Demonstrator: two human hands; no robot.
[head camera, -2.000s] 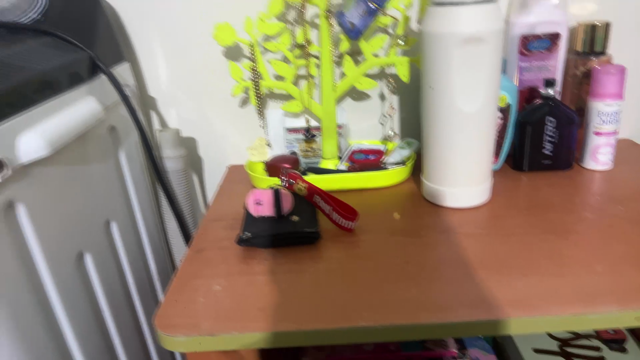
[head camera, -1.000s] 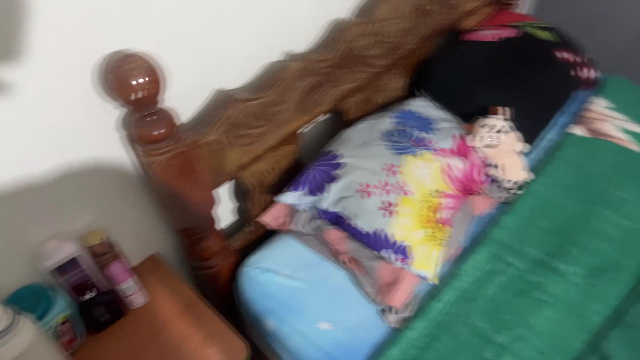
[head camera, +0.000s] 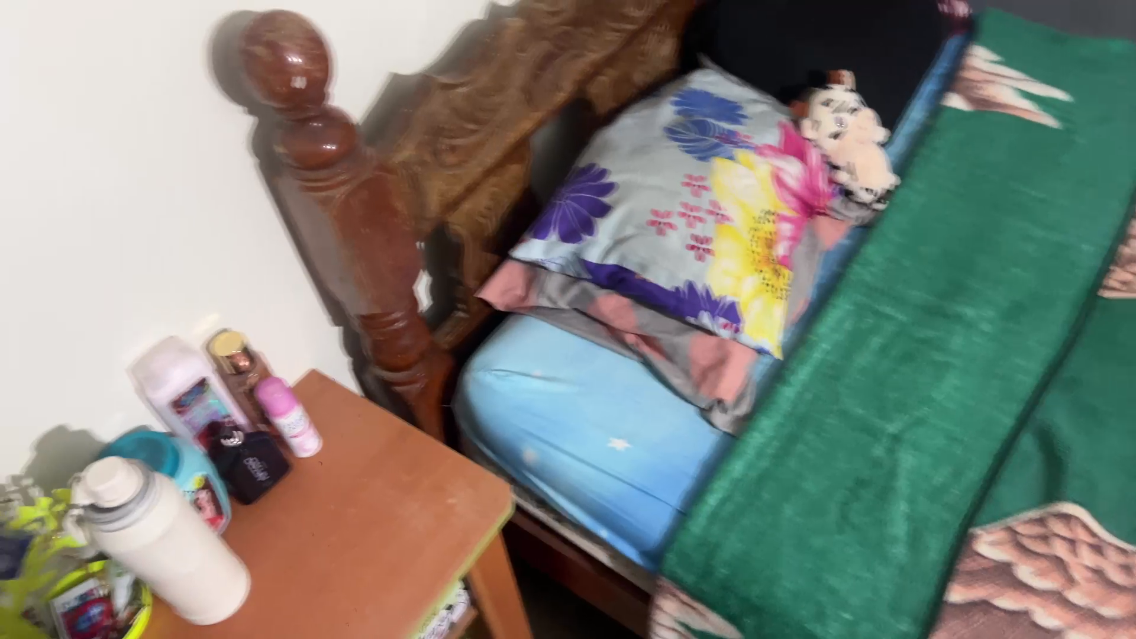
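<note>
Neither my left hand nor my right hand shows in the head view. A floral pillow (head camera: 674, 213) lies on top of a grey and pink pillow (head camera: 621, 324) at the head of a bed with a light blue fitted sheet (head camera: 586, 435). Beside the floral pillow, at its upper right, lies a small cream plush toy (head camera: 848, 146). A green blanket with a brown pattern (head camera: 870, 382) covers the right part of the bed. Behind the pillows a black item (head camera: 816, 44) is partly cut off by the top edge.
A carved wooden headboard (head camera: 497, 106) with a turned post (head camera: 364, 231) stands against the wall. At lower left, a wooden table (head camera: 355, 506) holds a white flask (head camera: 169, 541), a dark bottle (head camera: 253, 466), a pink spray can (head camera: 288, 417), a lotion bottle (head camera: 182, 382) and a lime-green stand (head camera: 35, 568).
The view has swung right from the table to the bed. The black pouch and red strap seen on the table earlier are out of view.
</note>
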